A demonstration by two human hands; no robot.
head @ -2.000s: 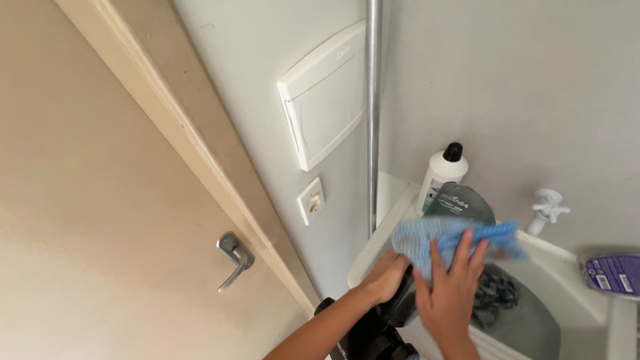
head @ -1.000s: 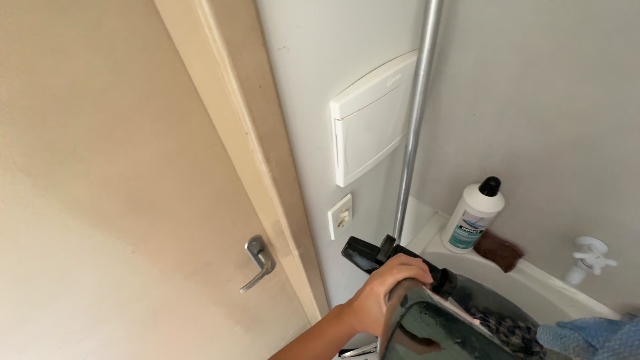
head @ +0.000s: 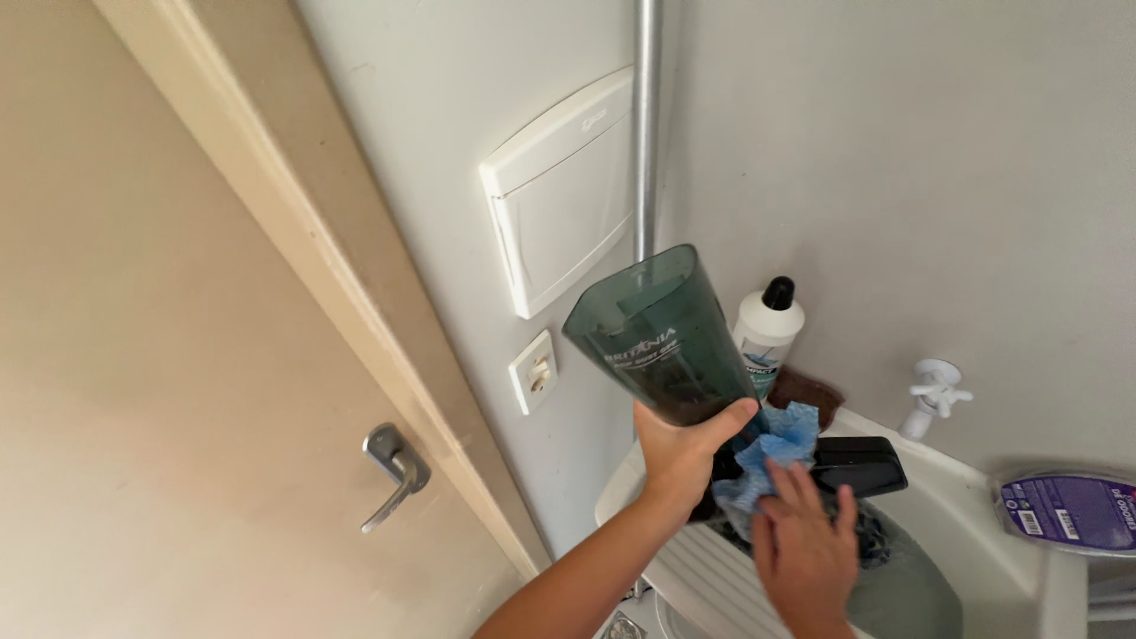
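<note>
My left hand (head: 679, 453) grips a translucent dark green vacuum cleaner dust container (head: 670, 342) near its lower end. The container is tilted, its wide open end up and to the left. My right hand (head: 803, 541) presses a crumpled blue cleaning cloth (head: 777, 453) against the container's lower part. Just right of the cloth, a black plastic part (head: 859, 466) shows over the white laundry sink (head: 985, 541); whether it joins the container cannot be told. Greyish water (head: 905, 577) stands in the sink, with a dark item partly hidden behind my right hand.
A white bottle with a black cap (head: 770, 328) and a brown sponge or cloth (head: 803, 398) are at the sink's back corner. A white tap (head: 936, 390) juts from the wall. A purple-labelled package (head: 1069, 510) lies at right. A metal pole (head: 647, 124) and door handle (head: 397, 470) are left.
The container, low in the frame one second ago, is now raised and its open end faces up. The blue cloth has moved from the far right edge to the container. The view has shifted.
</note>
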